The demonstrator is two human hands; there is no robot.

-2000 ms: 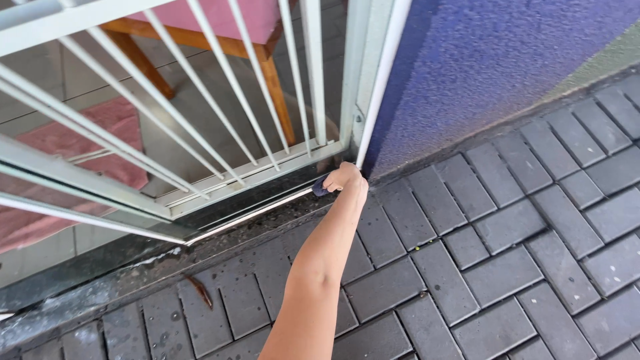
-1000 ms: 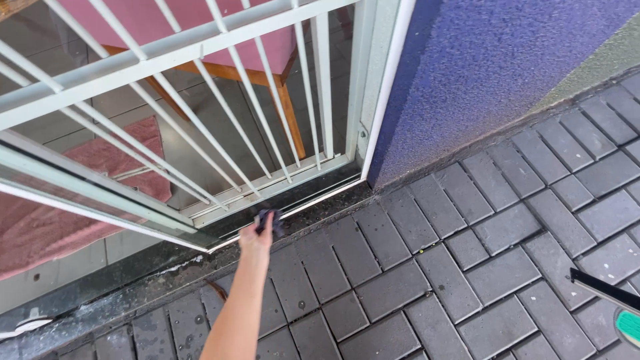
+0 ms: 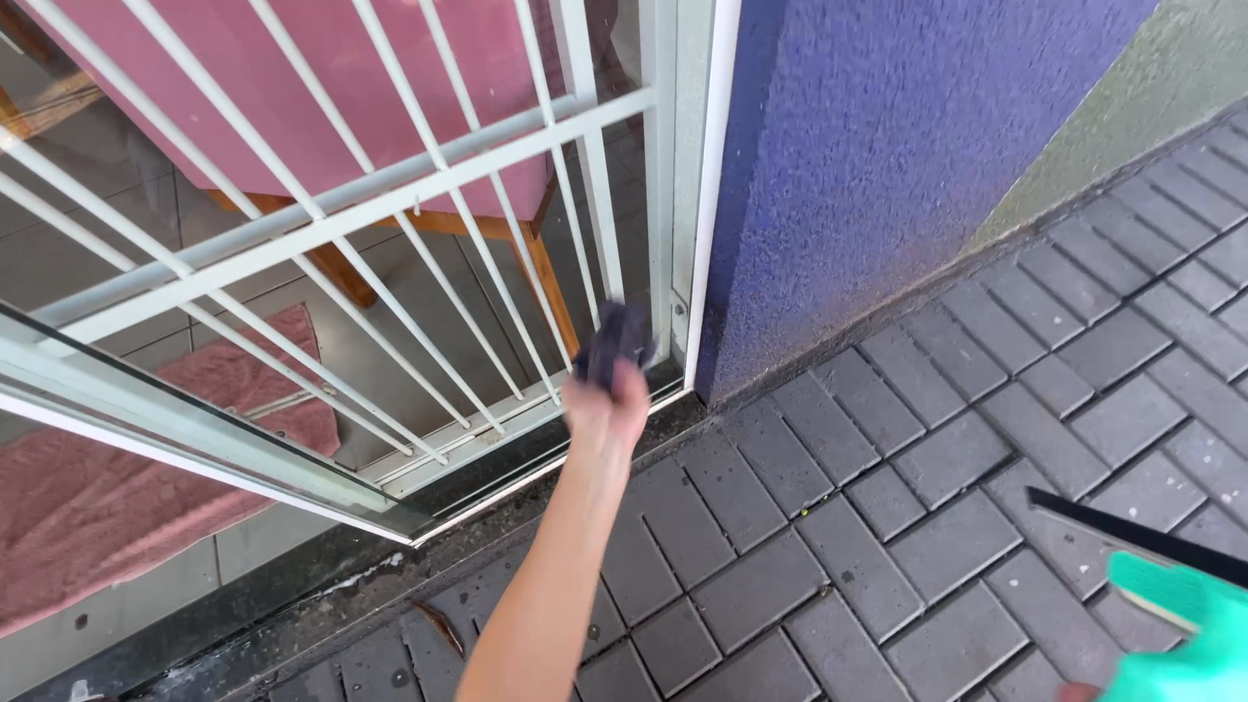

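Note:
My left hand [image 3: 606, 405] reaches up from the bottom centre, closed around a dark cloth [image 3: 614, 346] that is blurred. The cloth is in front of the white barred window frame [image 3: 673, 195], low and near its right corner; whether it touches the glass or the bars cannot be told. At the lower right edge a green tool with a long black blade [image 3: 1141, 526], which looks like a squeegee, is held above the paving. A blurred bit of my right hand [image 3: 1077, 691] shows below its green part [image 3: 1170, 624]; most of that hand is out of view.
A sliding glass panel's white frame [image 3: 224, 473] stands at the left. Behind the bars are a pink-covered table [image 3: 487, 58] with wooden legs and a pink cloth [image 3: 127, 517] on the tiled floor. A rough purple wall [image 3: 877, 166] rises beside the frame, above grey paving [image 3: 760, 575].
My left hand with the dark cloth has moved from the bottom track up and right to in front of the bars. The green tool shows more at the right and was out of view two seconds ago.

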